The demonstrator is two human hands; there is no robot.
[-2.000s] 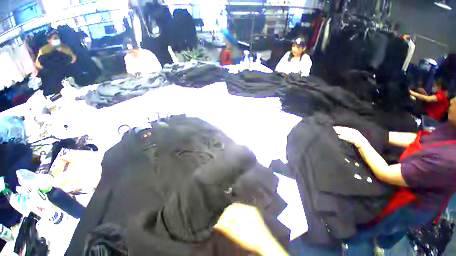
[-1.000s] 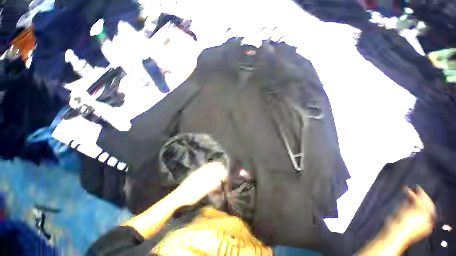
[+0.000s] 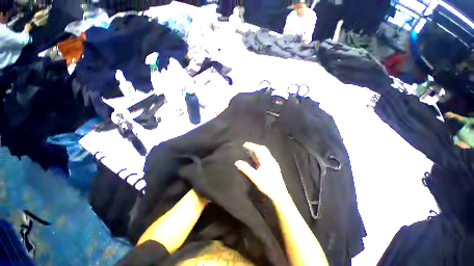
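A black jacket [image 3: 317, 124] lies on the white-covered table with its collar and neck label away from me. A black clothes hanger [image 3: 318, 182] lies on its right side. My left hand is hidden under the jacket fabric; only the wrist and forearm show, so its fingers cannot be seen. My right hand [image 3: 264, 169] lies on top of the fabric at the jacket's middle, fingers spread, thumb apart from the others.
Spray and squeeze bottles [image 3: 157, 75] and a dark bottle [image 3: 192, 107] stand at the upper left. Dark garments [image 3: 431, 239] lie at the right. Hanger hooks [image 3: 298, 89] stick out behind the collar. A person in white [image 3: 300, 23] is across the table.
The view has swung left from the neighbouring worker. My right hand has come from the right onto the jacket. My left hand has gone under the fabric, which now covers the lining.
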